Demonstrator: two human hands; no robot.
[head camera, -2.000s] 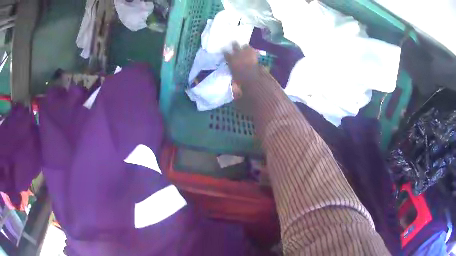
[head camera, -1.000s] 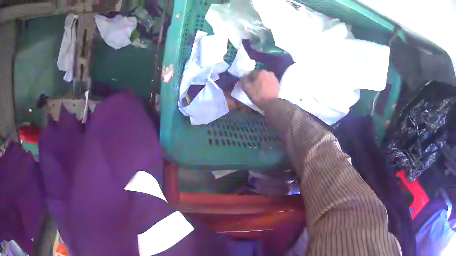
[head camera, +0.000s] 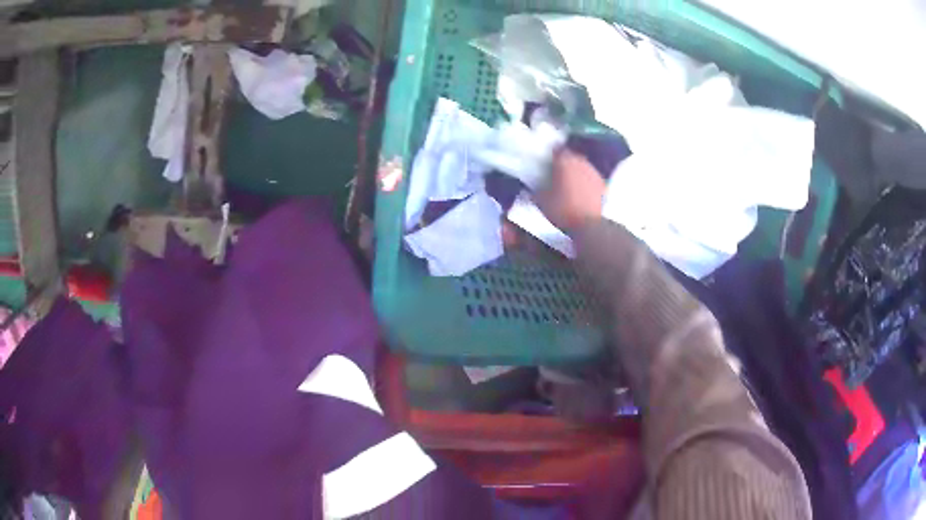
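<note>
My right hand (head camera: 575, 189) reaches from the lower right into the green basket (head camera: 411, 305). It is blurred, with its fingers closed on a small white scrap (head camera: 523, 147). Other white scraps (head camera: 462, 236) lie to the left of the hand over dark purple pieces. A large white cloth bundle (head camera: 680, 152) fills the basket's right side, and a clear plastic bag (head camera: 528, 66) lies behind the hand. Purple cloth panels (head camera: 264, 305) with two white pieces (head camera: 378, 475) lie at the lower left. My left hand is not in view.
A red-brown drawer or box (head camera: 528, 447) is below the basket. Dark fabric (head camera: 777, 335) drapes over the basket's right front. A black plastic bag (head camera: 873, 274) and a red plastic object (head camera: 858, 416) are at the right. A wooden frame (head camera: 206, 122) stands at the upper left.
The view has shifted, so the basket and panels sit further right. My right hand first moved nearer the basket's front, then back among the scraps, and now has a white scrap at its fingers.
</note>
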